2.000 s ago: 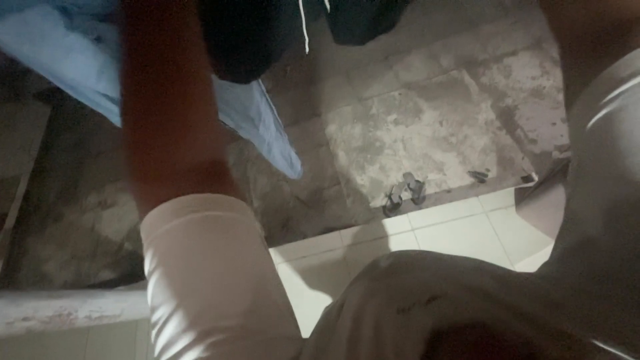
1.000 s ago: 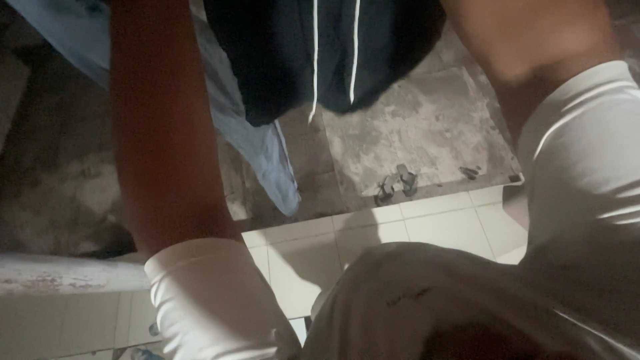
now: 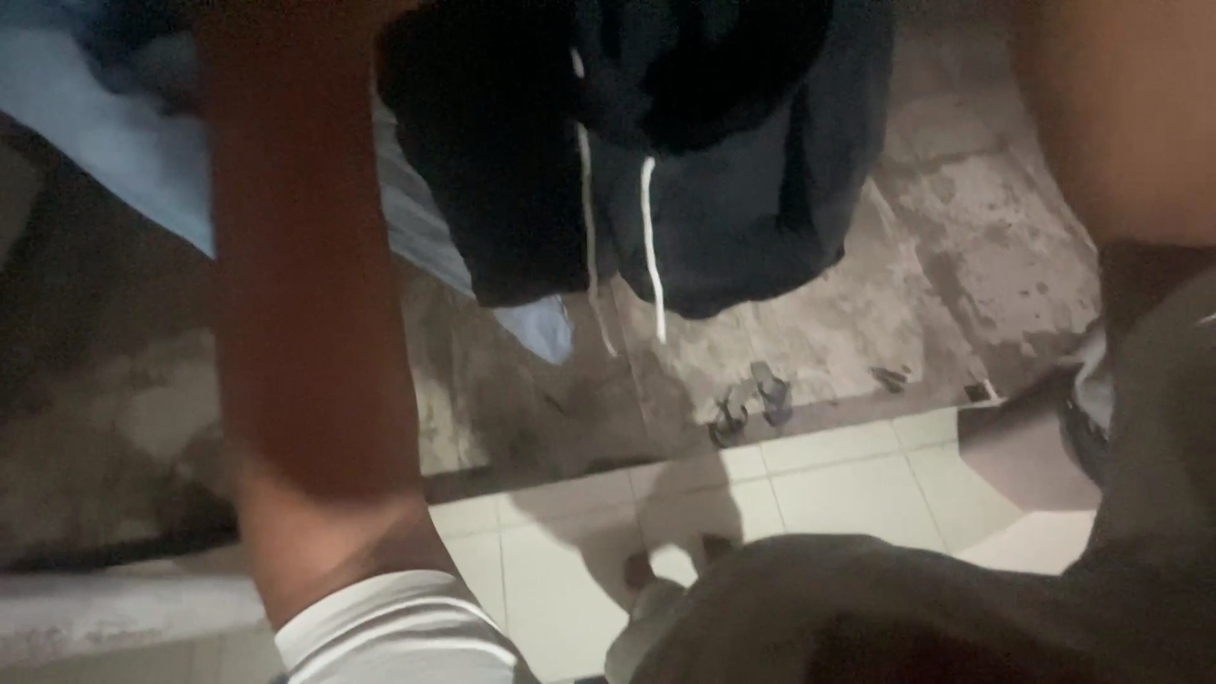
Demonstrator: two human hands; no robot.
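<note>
Dark shorts or trousers (image 3: 731, 209) with white drawstrings (image 3: 653, 252) hang at the top centre, between my two raised forearms. Behind my left forearm and partly behind the dark garment hangs a light blue cloth (image 3: 114, 142). Both my hands lie beyond the top edge of the picture, so what they hold is hidden. My left arm, in a pale sleeve, crosses the left side; my right arm shows at the right edge.
Below lies a worn, stained stone floor (image 3: 532, 408), meeting pale tiles (image 3: 560, 570) along an edge. A pair of sandals (image 3: 750, 408) rests by that edge. A whitish rail or pole (image 3: 123, 613) runs at the lower left.
The dark garment hangs further into view than two seconds ago, when only its lower part showed at the top. It looks spread wider now.
</note>
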